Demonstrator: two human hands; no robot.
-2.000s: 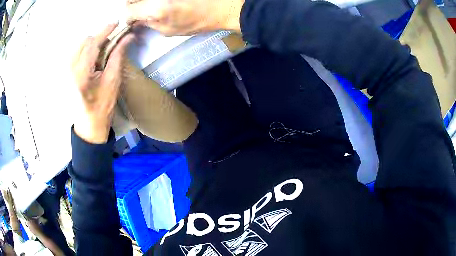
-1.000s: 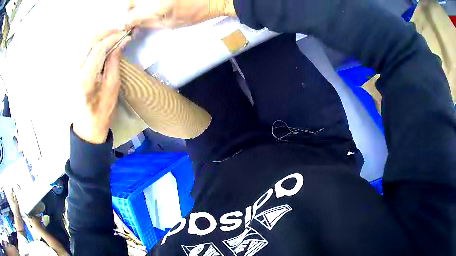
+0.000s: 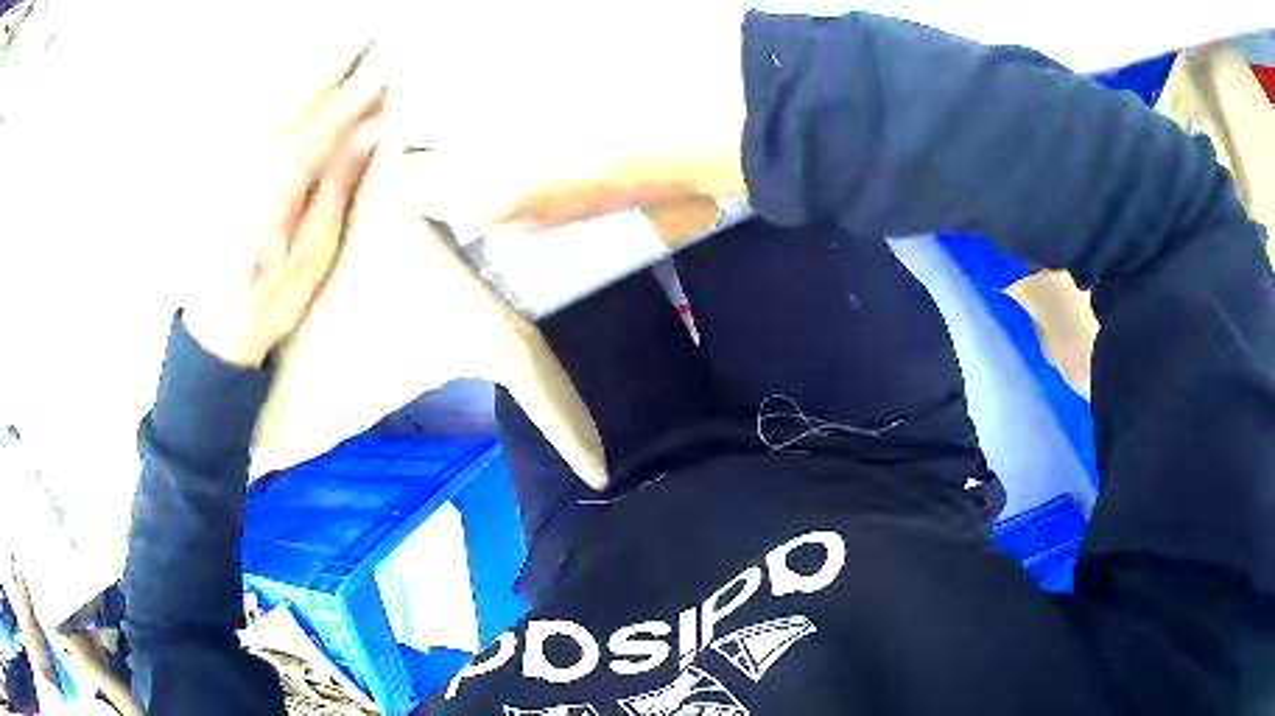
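The khaki cut panel point(image 3: 406, 315) looks pale and overexposed. It lies over the table's front edge and hangs down, its narrow folded tip reaching my lap. My left hand point(image 3: 301, 231) lies on the panel's left part with fingers stretched up; whether it pinches the cloth cannot be told. My right hand point(image 3: 601, 154) is washed out in glare, at the panel's upper right above the table edge; its fingers cannot be made out clearly. The needle area cannot be seen.
The white table point(image 3: 84, 280) has a tan tape patch point(image 3: 681, 217) on its front edge. A blue crate point(image 3: 350, 560) stands below left, another blue crate point(image 3: 1038, 543) at right. Khaki pieces point(image 3: 1063, 329) hang at right. A loose thread point(image 3: 825, 424) lies on my lap. Another person's arm point(image 3: 35, 629) shows lower left.
The panel is spread wider and its tip hangs lower over my lap. My right hand has moved down and to the right. The table area has become much brighter.
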